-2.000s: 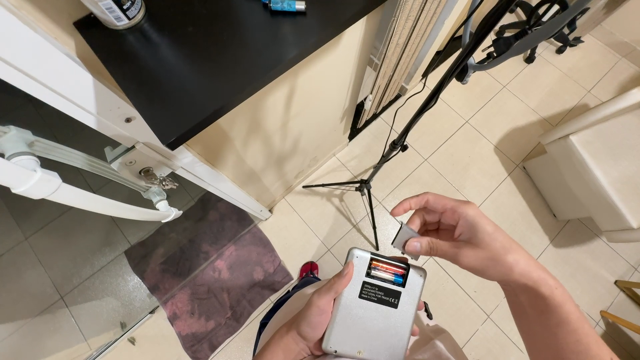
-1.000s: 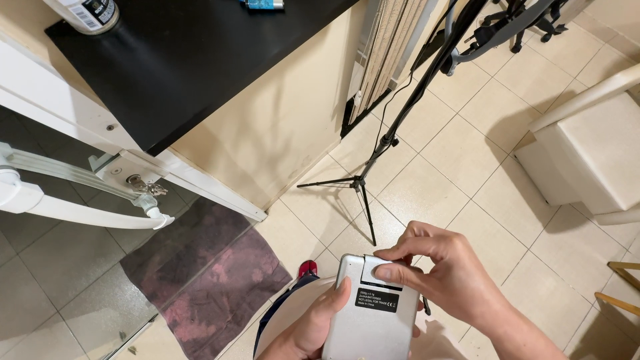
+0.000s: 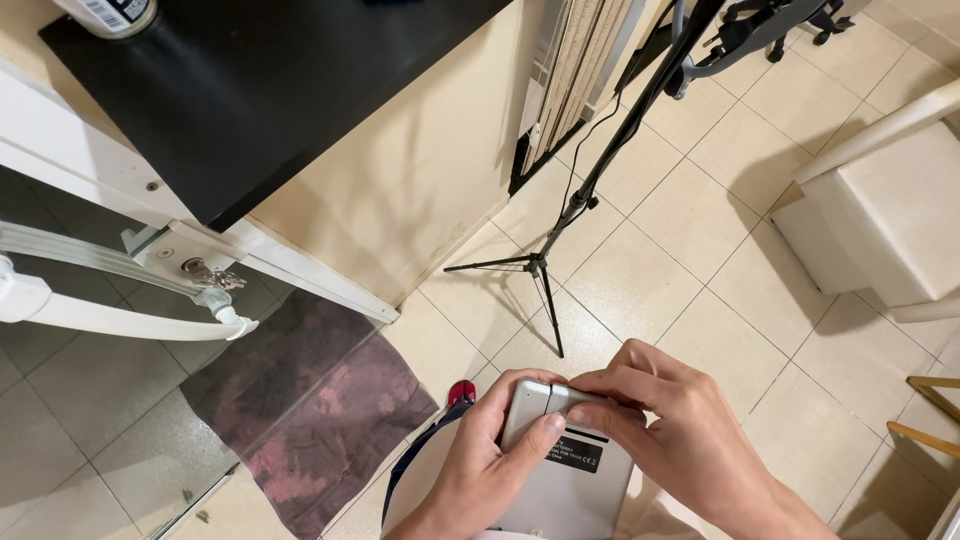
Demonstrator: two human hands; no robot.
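A flat silver-grey battery-powered device (image 3: 559,502), its underside with a black label facing up, lies in my left hand (image 3: 487,457). That hand wraps the left edge, its thumb resting on the casing beside the seam. With thumb and index finger my right hand (image 3: 660,420) pinches the grey battery cover (image 3: 574,397) at the top end of the device. The cover sits over the battery bay, and a narrow dark gap shows along its lower edge. No batteries can be seen; cover and fingers hide them. Whether the cover is latched, I cannot tell.
A black shelf top (image 3: 285,90) at upper left bears a labelled container (image 3: 120,15). A black tripod stand (image 3: 536,262) is on the tiled floor ahead. Left are a white door handle (image 3: 135,319) with keys and a stained mat (image 3: 322,420). Beige furniture (image 3: 885,217) stands right.
My right hand has brought the loose cover down onto the device; the batteries, visible two seconds ago, are now hidden. My left thumb has moved in beside the cover.
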